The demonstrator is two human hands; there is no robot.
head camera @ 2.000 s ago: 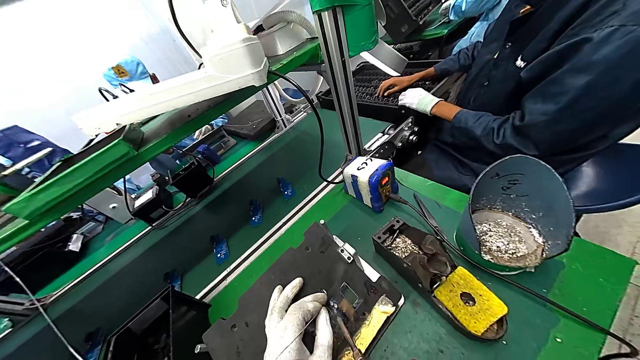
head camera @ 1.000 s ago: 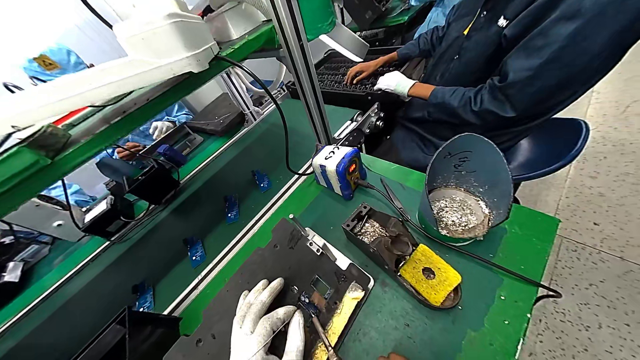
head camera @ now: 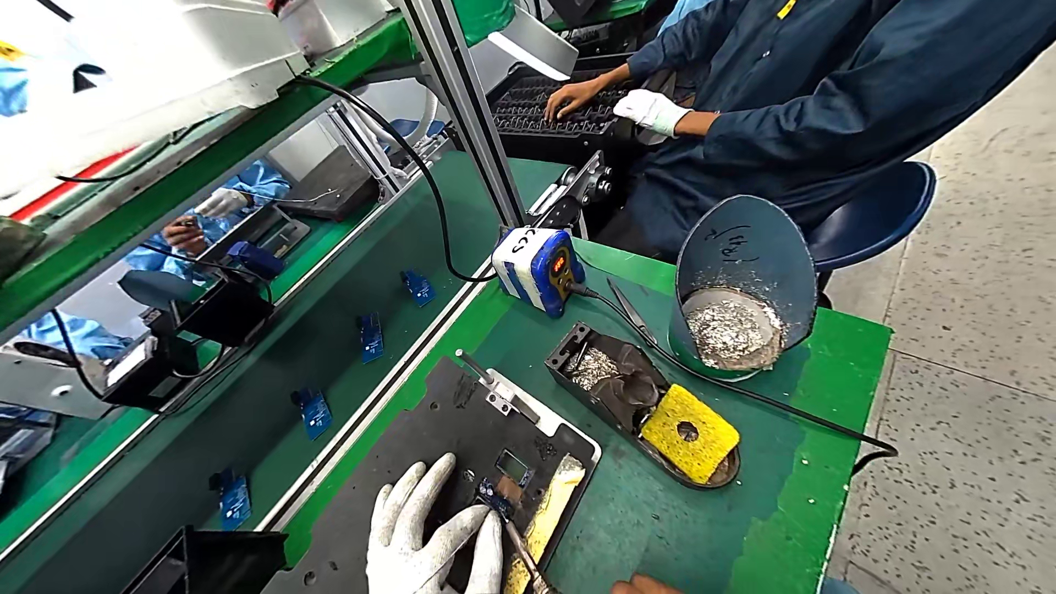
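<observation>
My left hand, in a white glove, rests on a black fixture plate, its fingertips at a small dark component. The tip of a soldering iron touches or nearly touches that component, beside a strip of yellow tape. My right hand is bare and shows only as a sliver at the bottom edge; its grip is hidden. Right of the plate stands a soldering iron holder with a yellow sponge. Behind it is a blue and white soldering station with a lit display.
A cut-open container of solder scraps stands by tweezers. The iron's cable crosses the bench. Blue circuit boards lie on the conveyor at left, near a black bin. A co-worker's gloved hand is at a black tray.
The view has shifted, bringing more of the floor at right into sight. My left hand stays on the fixture plate, with the iron's tip close to it. A bit of my right hand shows at the bottom edge.
</observation>
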